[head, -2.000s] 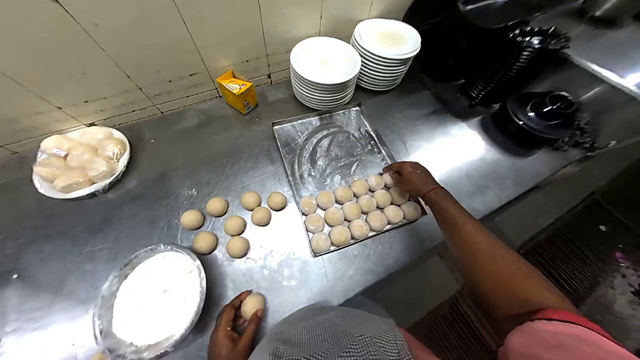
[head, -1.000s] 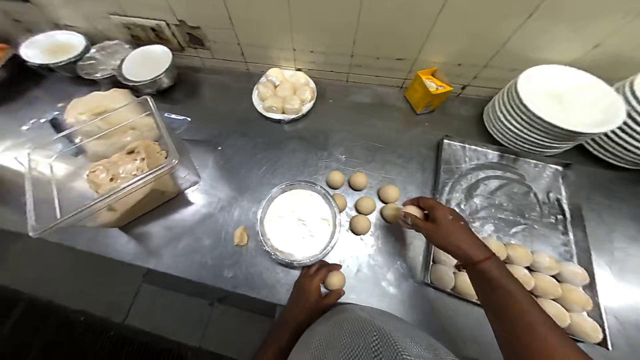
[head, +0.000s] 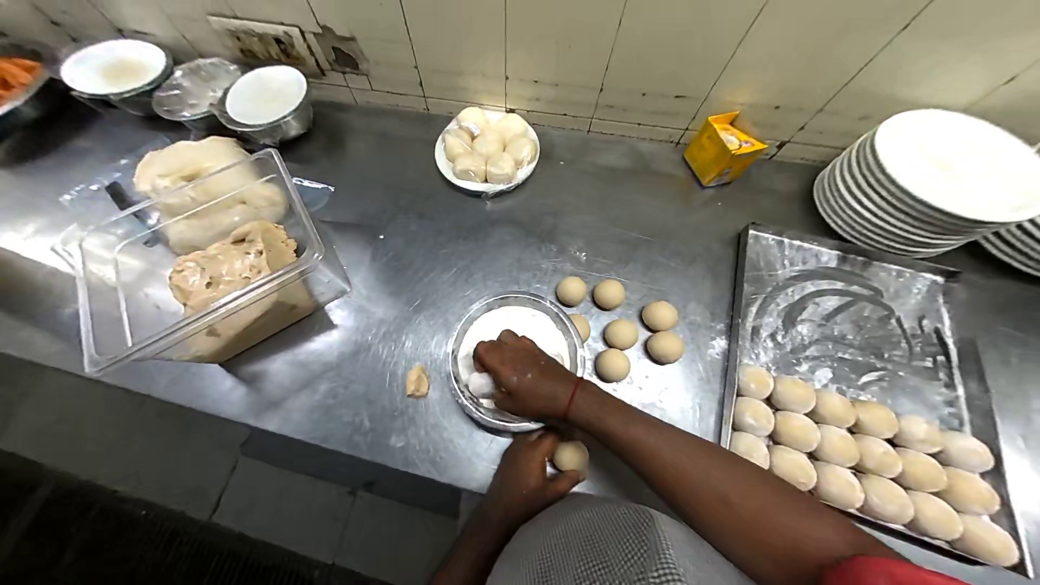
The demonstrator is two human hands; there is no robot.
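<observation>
My right hand (head: 524,375) is down in a round metal bowl of white flour (head: 516,322), its fingers on a flour-coated dough ball (head: 481,384). Below the bowl, near the counter's front edge, my left hand (head: 532,475) curls around another dough ball (head: 570,457). Several round dough balls (head: 621,334) lie on the steel counter just right of the bowl. To the right, a floured metal tray (head: 845,305) holds rows of coated dough balls (head: 877,455) in its front part. A small scrap of dough (head: 418,382) lies left of the bowl.
A clear plastic container (head: 325,272) with dough (head: 236,264) stands left, a larger dough mass (head: 211,191) behind it. Along the wall are lidded bowls (head: 266,97), a plate of wrapped white balls (head: 487,150), a yellow box (head: 721,150) and stacked plates (head: 934,175).
My right hand has moved left from the loose dough balls into the flour bowl; two seconds ago it was at the tray. My left hand stays around a ball. The view has swung left.
</observation>
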